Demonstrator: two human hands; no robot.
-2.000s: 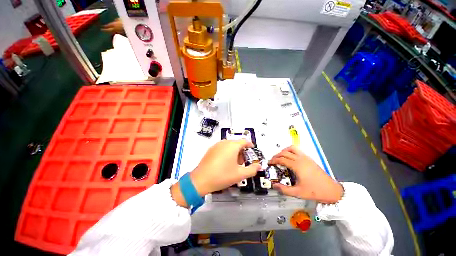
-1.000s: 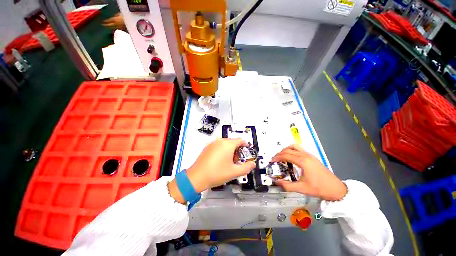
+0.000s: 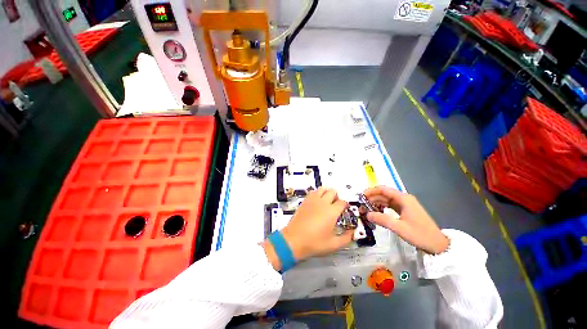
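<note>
My left hand (image 3: 315, 225), with a blue wrist band, holds a small silver and dark watch unit (image 3: 346, 220) at its fingertips above the front of the press table. My right hand (image 3: 405, 218) holds another small dark and silver part (image 3: 368, 203) between thumb and fingers, just right of it. The two parts are close; whether they touch is unclear. Black fixtures (image 3: 280, 184) with silver-white plates lie under and behind my hands, partly hidden. The fingers hide much of both parts.
The red tray (image 3: 116, 200) at left holds two dark round units. The orange-gold press head (image 3: 248, 96) stands behind. A small black part (image 3: 260, 166) and a yellow tool (image 3: 370, 172) lie on the white table (image 3: 309, 138). The emergency stop (image 3: 383, 281) is at the front edge.
My left hand has moved right, towards my right hand, with its unit, uncovering more of the fixtures. My right hand has raised its part and tilted it. The whole view has shifted slightly.
</note>
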